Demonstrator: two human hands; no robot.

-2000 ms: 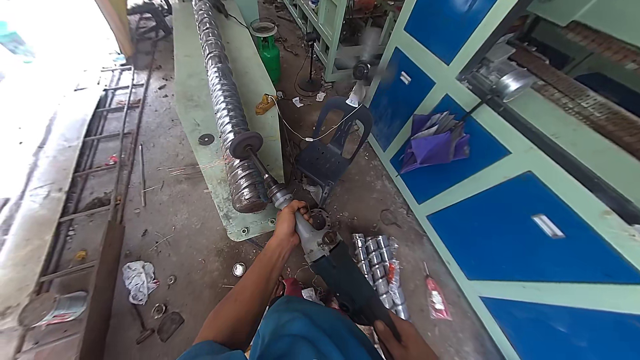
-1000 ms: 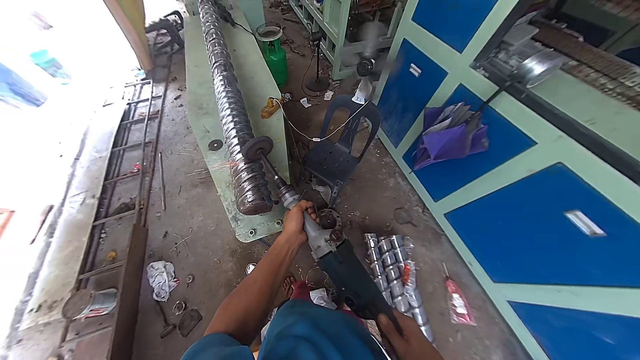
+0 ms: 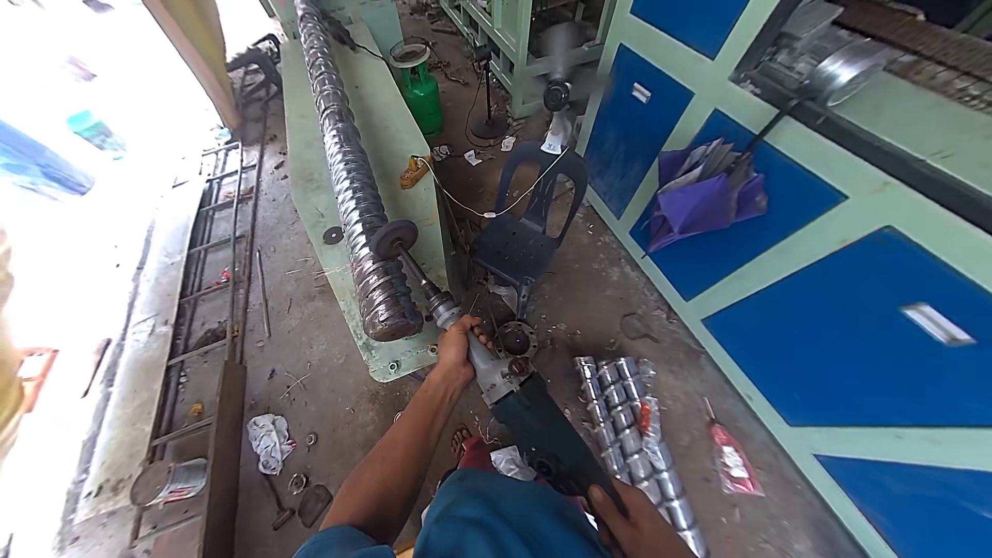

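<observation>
A long-necked electric grinder (image 3: pixel 542 426) runs diagonally in front of me. My left hand (image 3: pixel 459 349) is wrapped round its grey metal neck, and my right hand (image 3: pixel 632 515) grips the rear of its dark body. The round grinding wheel (image 3: pixel 394 239) at its tip meets the side of a long metal extruder screw (image 3: pixel 341 147), a little above the screw's lower end. Faint sparks show left of the screw. The screw lies lengthwise on a pale green metal table (image 3: pixel 310 209).
Right of the table stand a dark plastic chair (image 3: pixel 515 248), a fan (image 3: pixel 558 97) and a green gas cylinder (image 3: pixel 422 101). Shorter screw sections (image 3: pixel 628 434) lie on the floor at the right. A purple umbrella (image 3: pixel 701 198) hangs by blue-panelled machinery. A metal ladder (image 3: pixel 209 291) lies at the left.
The grinding wheel has moved down along the screw, nearer its lower end, from where it was two seconds ago. Both hands keep hold of the grinder.
</observation>
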